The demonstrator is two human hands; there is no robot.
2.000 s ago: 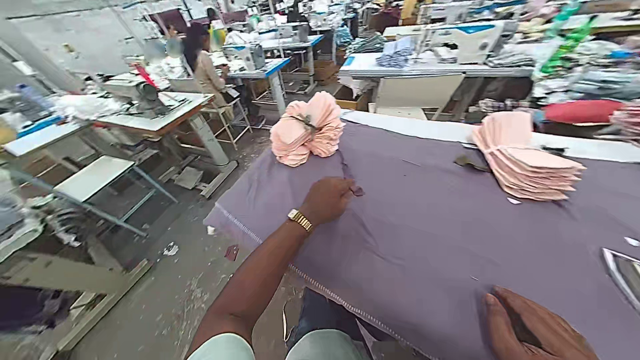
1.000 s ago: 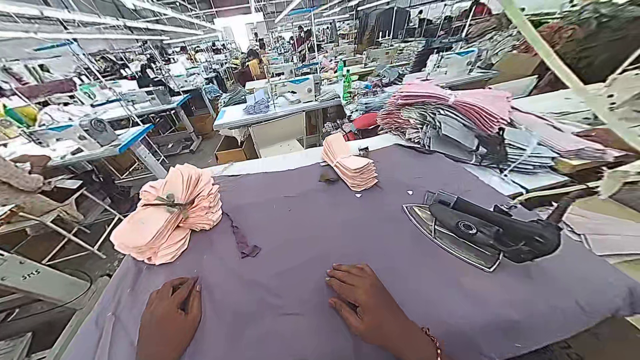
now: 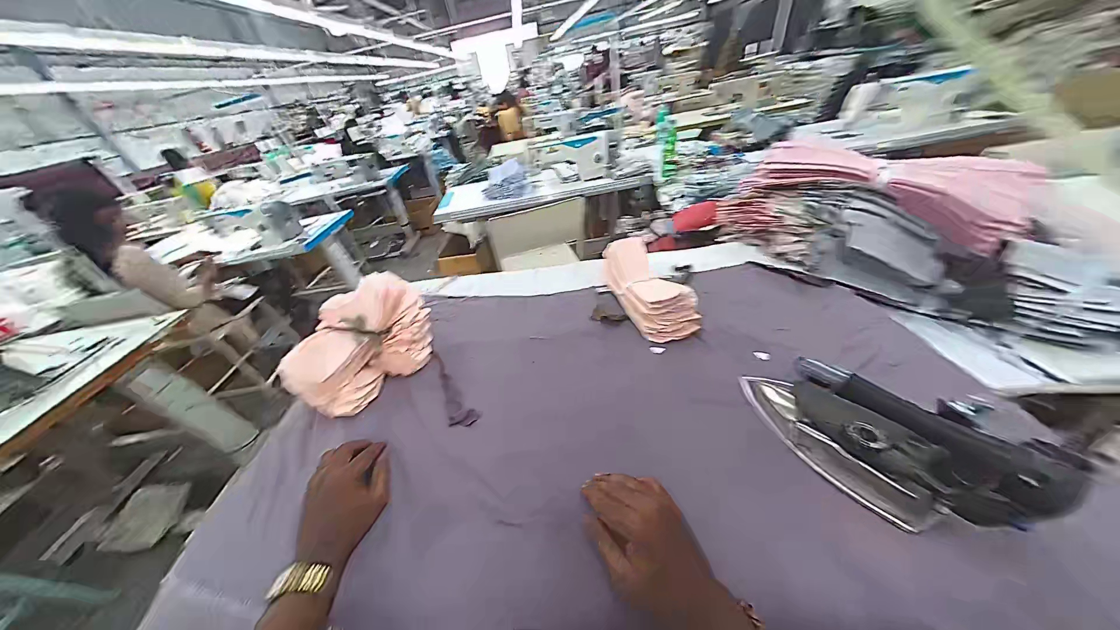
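Observation:
My left hand (image 3: 346,499), a gold watch at its wrist, rests on the purple cloth (image 3: 525,420) covering the table, its fingers loosely curled with nothing seen in them. Just beyond it lies a tied bundle of peach fabric pieces (image 3: 359,346), a dark strip of cloth (image 3: 455,398) trailing beside it. My right hand (image 3: 643,542) lies palm down on the cloth, fingers bent and holding nothing visible. Farther back sits a smaller stack of peach pieces (image 3: 656,302). To the right of my right hand, an electric iron (image 3: 875,446) lies on the cloth.
Stacks of pink (image 3: 954,188) and grey fabric (image 3: 892,236) stand beyond the table's right edge. Sewing machine tables (image 3: 542,197) fill the room ahead. A seated person (image 3: 149,262) is at the left, near a table (image 3: 87,367).
The view has swung to the right since two seconds ago. My left hand, then near the dark cloth strip, now rests nearer the table's front, about where it was one second ago.

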